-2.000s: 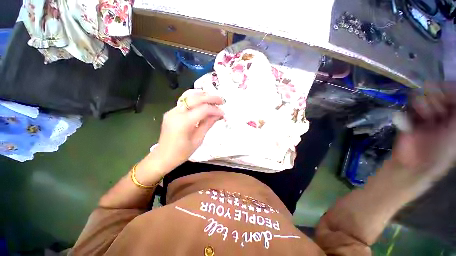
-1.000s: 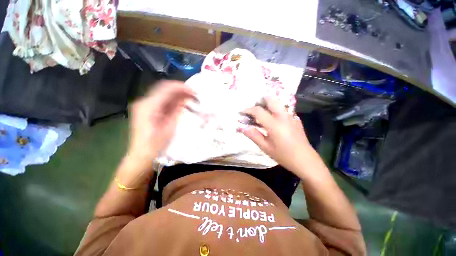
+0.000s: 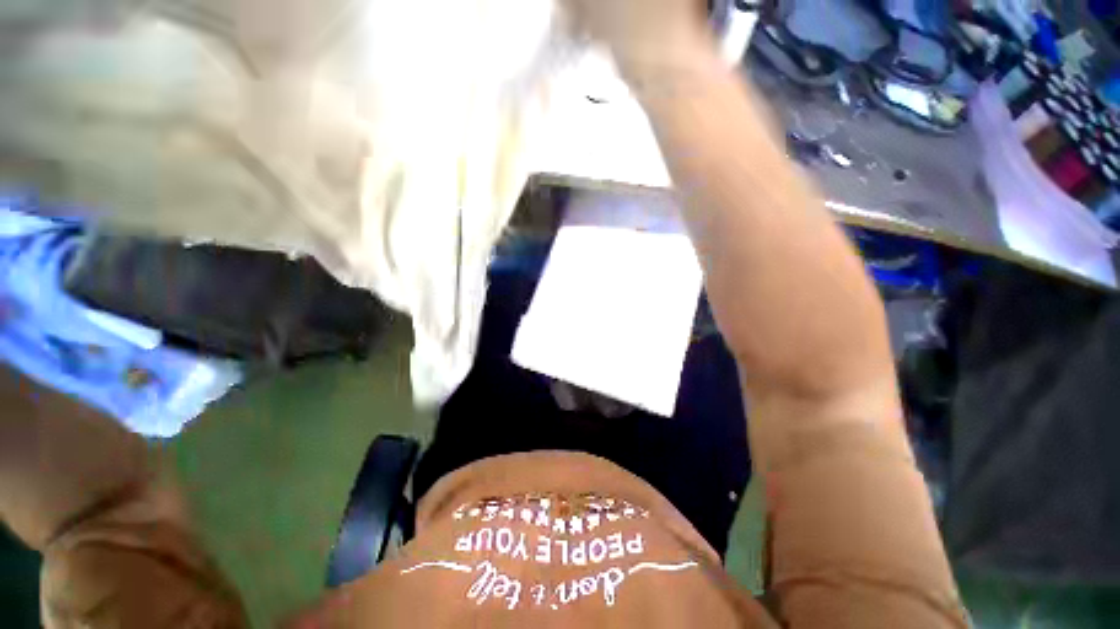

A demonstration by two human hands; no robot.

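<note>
A pale cream garment (image 3: pixel 430 246) is spread and blurred across the upper left, with its lower end hanging beside my lap. My right hand (image 3: pixel 614 17) is at the top edge, blurred and partly cut off, close to the garment's upper right side; its fingers and any grip do not show clearly. My left arm runs out at the left edge, and my left hand is not in view. A flat white sheet or board (image 3: pixel 612 307) lies tilted over my dark-clad lap.
The grey table part (image 3: pixel 860 178) at right holds small loose bits and dark coiled straps (image 3: pixel 915 62). A light blue garment (image 3: pixel 160 381) lies low at left beside dark cloth (image 3: pixel 233 301). A pale purple strip (image 3: pixel 1026 184) lies at the table's right end.
The garment is off my lap and up at the left; the white sheet now shows there. My right hand has moved up and forward. My left hand has left the picture.
</note>
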